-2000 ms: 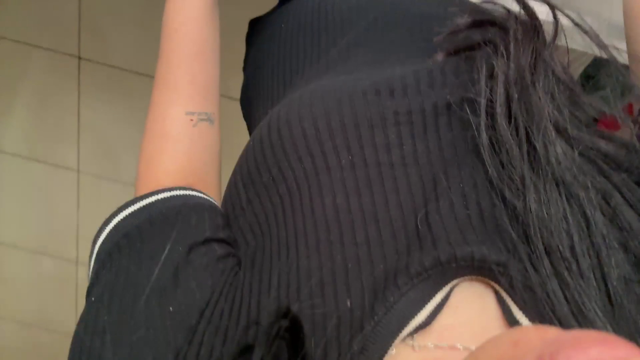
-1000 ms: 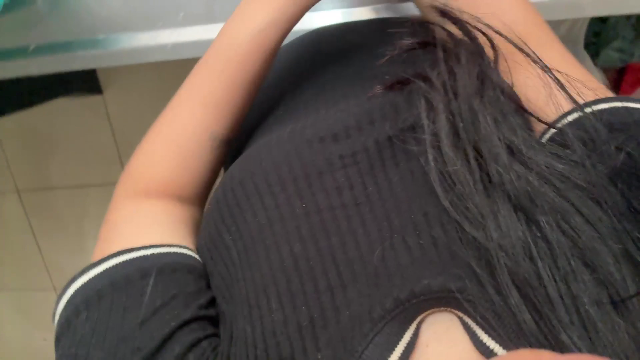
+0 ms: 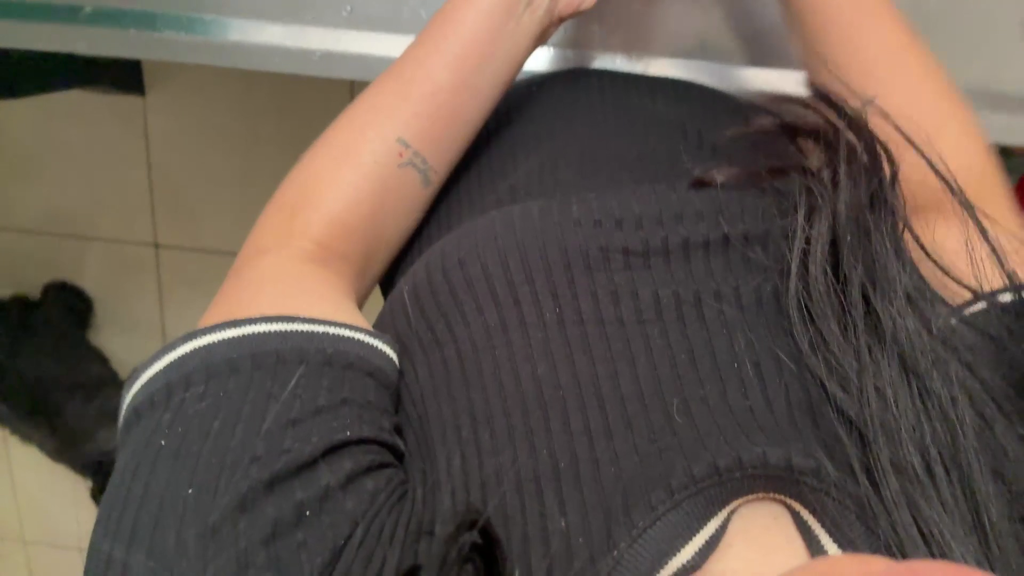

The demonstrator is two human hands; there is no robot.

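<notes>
Only a small part of my left hand [image 3: 572, 8] shows, at the top edge of the head view. It is over a grey surface with a shiny metal edge [image 3: 688, 70], and whether it holds anything is hidden. My right forearm [image 3: 888, 88] reaches up over the same edge at the right, its hand beyond the frame. Between the arms is my black ribbed top [image 3: 592, 344], with light trim at the collar and sleeves. Long dark hair [image 3: 872, 320] hangs down over its right side.
Pale floor tiles [image 3: 232, 152] lie at the left, below the metal edge. On them is a black furry shape [image 3: 56, 376], possibly an animal. Something dark [image 3: 72, 74] lies under the edge at the upper left. A bit of red shows at the far right.
My left forearm, upright two seconds ago, now slants up to the right. The metal edge and the black furry shape have come into view as the view shifted.
</notes>
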